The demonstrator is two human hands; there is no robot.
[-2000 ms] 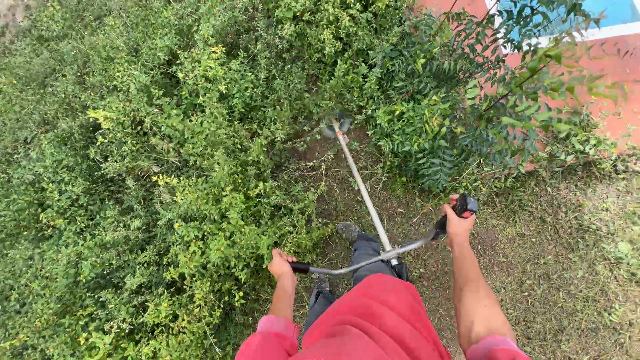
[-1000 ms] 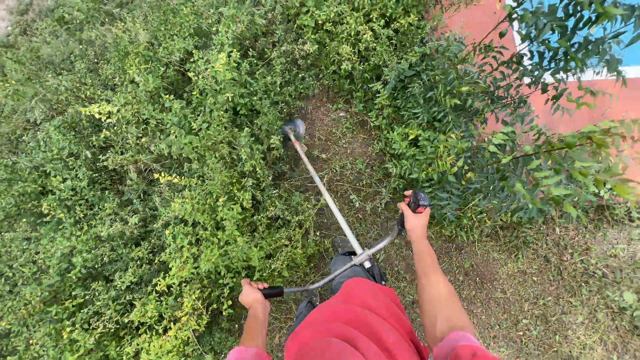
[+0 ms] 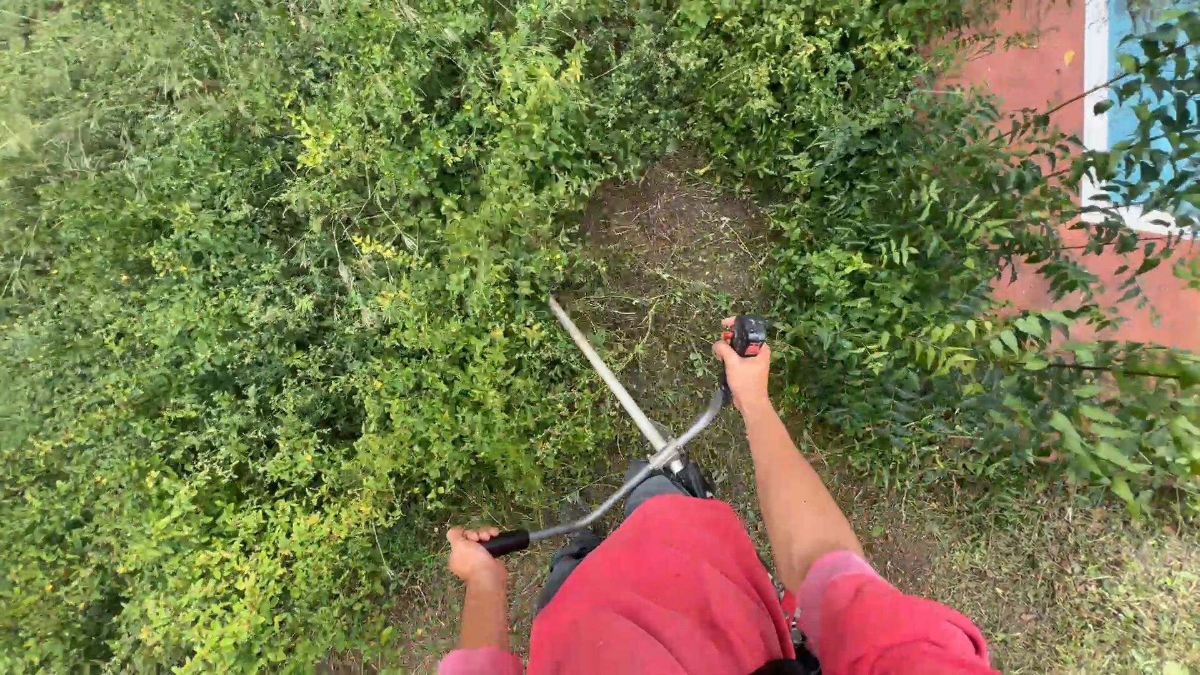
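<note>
My left hand point(image 3: 474, 555) is closed round the black left grip of a brush cutter's curved handlebar point(image 3: 600, 511). My right hand point(image 3: 745, 370) grips the other end, at a black control handle point(image 3: 750, 335) with red parts. From the middle of the handlebar the brush cutter's pale metal shaft point(image 3: 609, 380) slants forward and left. Its far end goes in among leafy green bushes point(image 3: 450, 319), so the cutting head is hidden.
Dense bushes fill the left side and the far side. A patch of bare soil with cut stems point(image 3: 670, 234) lies ahead. At the right, leafy branches point(image 3: 900, 309) overhang a red paved surface point(image 3: 1031, 75) with white and blue paint. Short dry grass point(image 3: 1059, 572) lies at lower right.
The cutter's head has swung left, from the bare strip to the bushes' edge and then out of sight among the leaves. Both hands have kept their hold on the handlebar.
</note>
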